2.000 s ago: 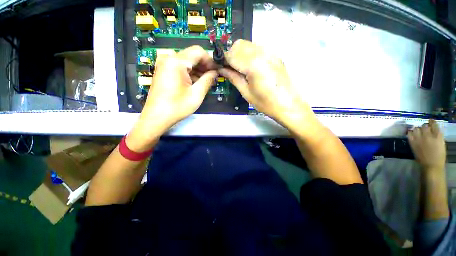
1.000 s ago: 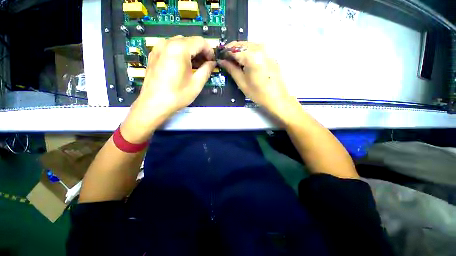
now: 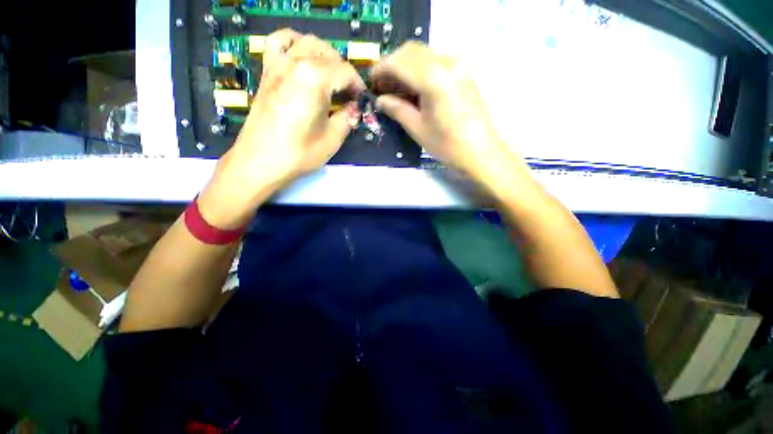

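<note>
A black flat pallet (image 3: pixel 197 131) holds green circuit boards (image 3: pixel 292 17) with yellow blocks. My left hand (image 3: pixel 301 106) is over the lower board, its thumb and fingers closed at a small dark bundle of wire leads (image 3: pixel 368 105) with red and shiny ends pointing towards me. My right hand (image 3: pixel 432 102) meets it from the right and pinches the same bundle. The fingertips and the spot on the board beneath them are partly hidden. A red band (image 3: pixel 209 225) is on my left wrist.
A silver-white rail (image 3: pixel 356 188) runs across in front of me. A bright metal plate (image 3: pixel 568 85) lies right of the pallet. An open cardboard box (image 3: pixel 114 250) stands below at left, another cardboard box (image 3: pixel 703 339) below at right. A carton (image 3: pixel 110 97) is left of the pallet.
The pallet and boards sit higher in the picture. The wire ends, which pointed up and then right, now point down towards me. The other person's hand at the right is gone from view.
</note>
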